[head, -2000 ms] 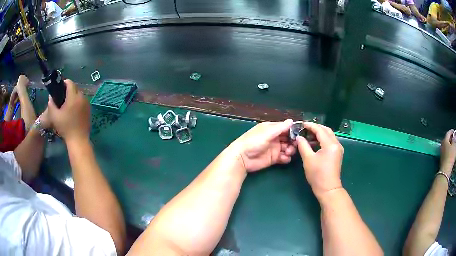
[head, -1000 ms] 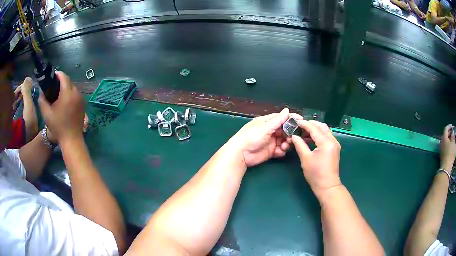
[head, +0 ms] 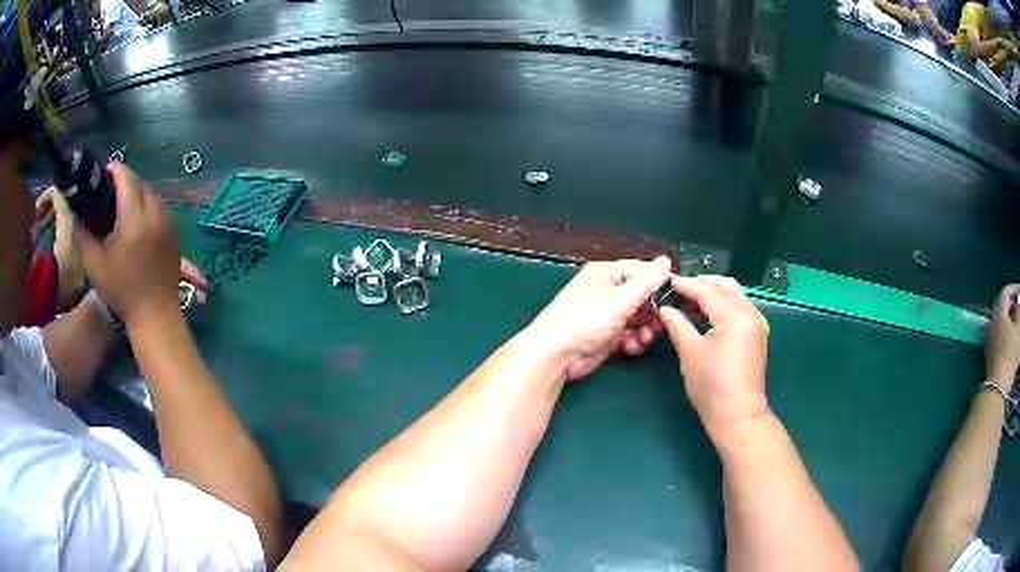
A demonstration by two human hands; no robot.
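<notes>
A small silvery housing (head: 664, 295) is pinched between the fingertips of both hands, above the green bench near its far edge. It is tilted nearly edge-on and mostly hidden by the fingers. My left hand (head: 604, 313) holds it from the left with thumb and fingers. My right hand (head: 721, 346) holds it from the right with thumb and forefinger. Whether a part sits inside it cannot be seen. A loose pile of several silvery square housings (head: 370, 288) lies on the bench left of my hands; some show green inside.
A green grid-like basket (head: 255, 209) stands at the bench edge, with dark specks beside it. Small units (head: 537, 177) lie spaced on the dark belt (head: 470, 123). A green post (head: 792, 134) rises at right. The left neighbour holds a black screwdriver (head: 87, 192); another person's arm is at right.
The housing has turned from face-on to nearly edge-on in my fingertips. The units on the belt have moved left. The left neighbour's hand and screwdriver have shifted left and down.
</notes>
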